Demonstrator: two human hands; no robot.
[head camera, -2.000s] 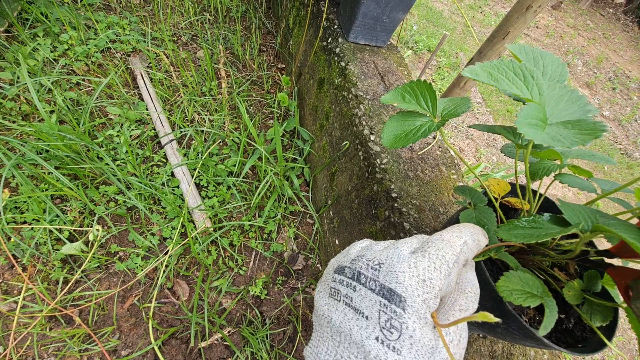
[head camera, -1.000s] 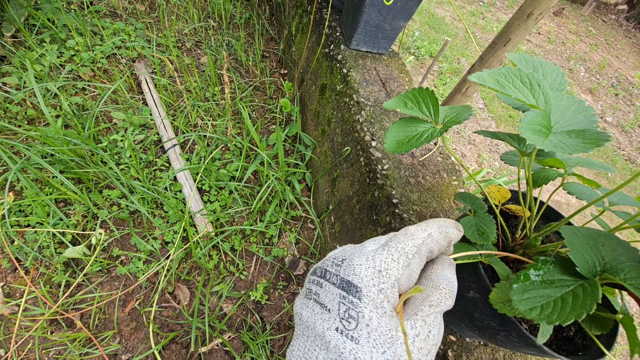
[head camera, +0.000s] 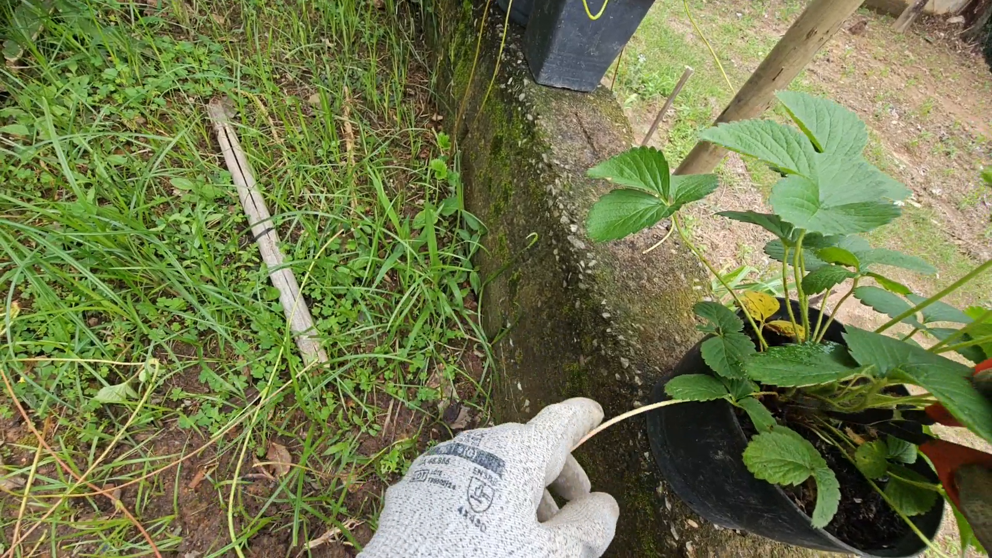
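My left hand (head camera: 504, 488), in a pale grey knit glove with printed marks, is at the bottom centre, left of a round black plastic pot (head camera: 697, 457). A thin pale plant runner (head camera: 628, 414) stretches from the pot to my bent fingers, its end hidden behind the index finger. The pot holds dark soil and a strawberry plant (head camera: 833, 190) with broad toothed leaves, a few of them yellow. At the right edge a red and dark object (head camera: 949, 465) shows partly among the leaves; what it is cannot be told. My right hand is not recognisable in view.
A mossy concrete wall (head camera: 573, 310) runs upward, with a square black pot (head camera: 585, 39) on its top. A wooden pole (head camera: 767, 89) slants behind the plant. Left of the wall, a weathered stick (head camera: 263, 225) lies in grass and weeds.
My left hand has moved left, away from the pot, and the runner now stretches out between them. The runner's tip, hanging below my fingers before, is out of sight.
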